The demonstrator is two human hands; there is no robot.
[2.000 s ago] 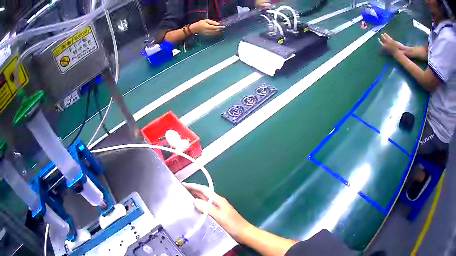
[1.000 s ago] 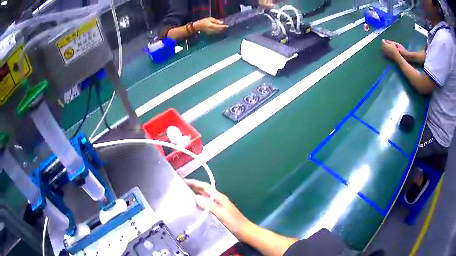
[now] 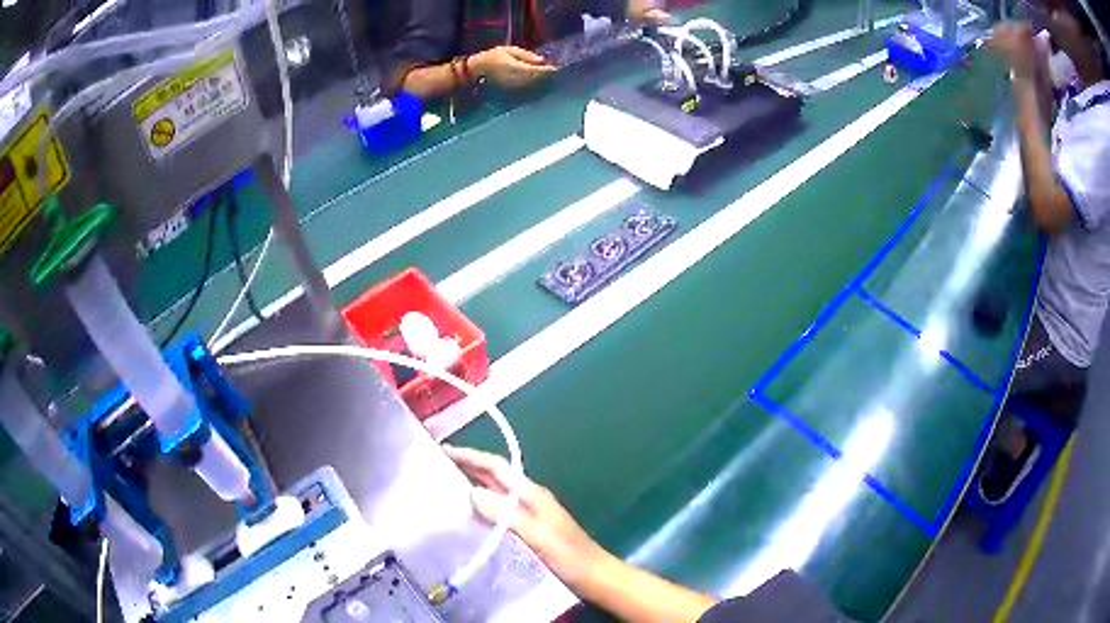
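My right hand (image 3: 523, 509) rests at the right edge of the machine's silver metal top (image 3: 353, 438), fingers a little apart, with nothing seen in it. The white air hose (image 3: 505, 426) curves over it to a brass-coloured fitting (image 3: 441, 593). Left of the hand, the dark grey housing (image 3: 375, 599) lies on the fixture, cut off by the bottom edge. Two translucent syringes (image 3: 128, 335) with green tops stand tilted in blue brackets (image 3: 213, 389), their lower ends at white pads beside a blue bar (image 3: 262, 560). My left hand is not in view.
A red bin (image 3: 408, 329) with white items stands beside the machine. A three-ring panel (image 3: 606, 256) lies on the green surface. Beyond it is a black fixture (image 3: 718, 116) with white tubes. Blue bins (image 3: 390, 125) stand further back. One person sits at right; another person's hands show at the back.
The person at right has raised a hand towards the head from the bench edge. My right hand stays in place on the metal edge. The machine and housing look unchanged.
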